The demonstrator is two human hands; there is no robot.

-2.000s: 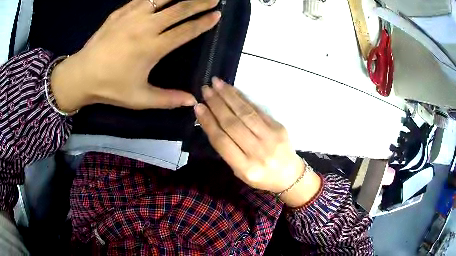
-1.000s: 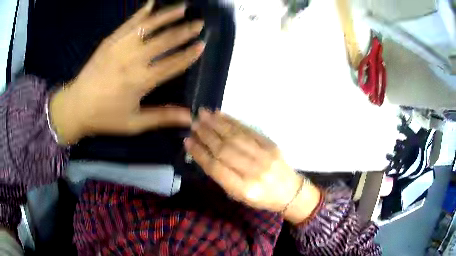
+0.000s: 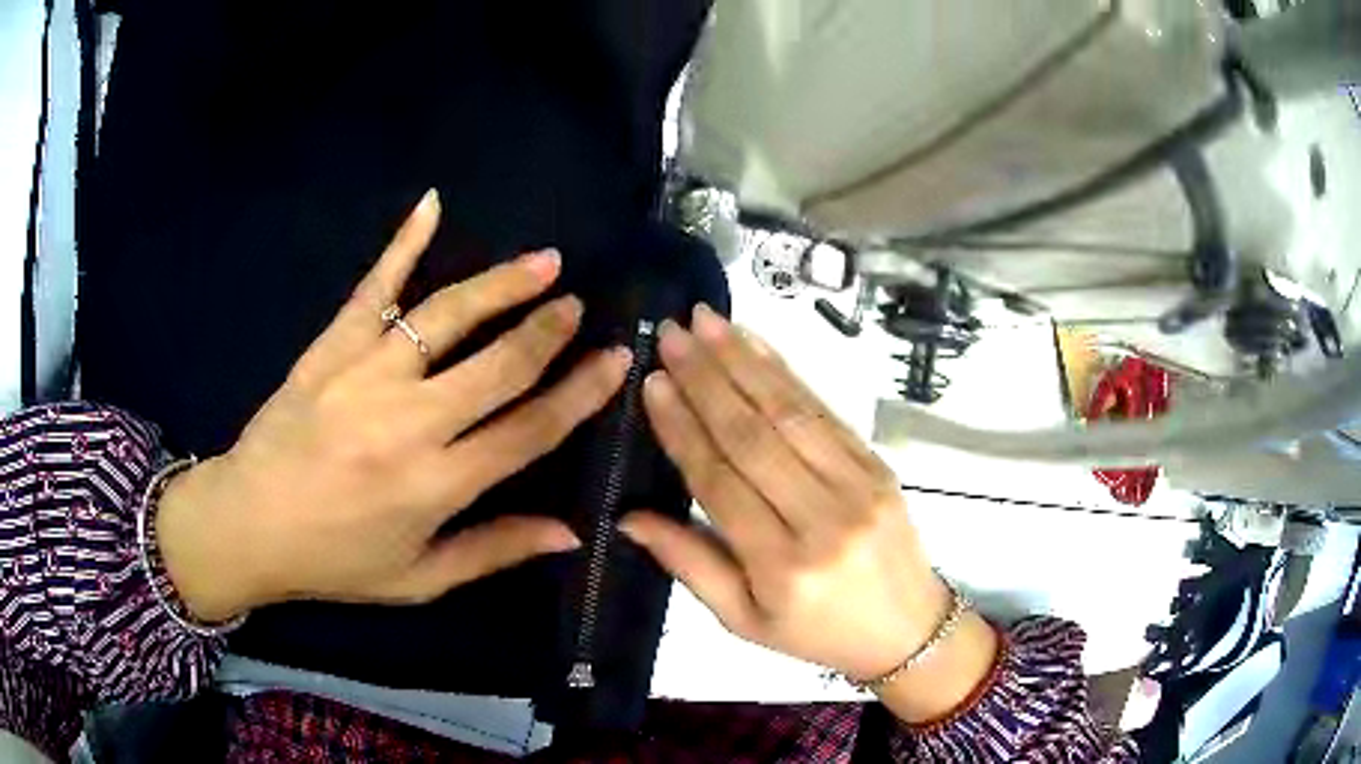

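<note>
A black garment panel (image 3: pixel 284 194) covers the left side of the machine bed. A black zipper (image 3: pixel 600 552) with dull metal teeth lies along its right part, with small metal pieces at its upper and lower ends. My left hand (image 3: pixel 403 433) lies with fingers spread on the panel, left of the teeth. My right hand (image 3: pixel 791 508) rests with its fingertips just right of the teeth, palm down. Neither hand is closed around anything. A pale grey strip (image 3: pixel 403 702) shows at the panel's lower edge.
The cream machine head (image 3: pixel 955 135) fills the upper right, with a tension spring (image 3: pixel 923 366) below it. Red-handled scissors (image 3: pixel 1130 426) lie to the right, beside a yellow-brown ruler (image 3: pixel 1075 358). Black and white pieces (image 3: pixel 1209 627) are at the lower right.
The panel and both hands now appear lower in the view, and the machine head has come into view. My hands have moved slightly apart, showing the full row of teeth.
</note>
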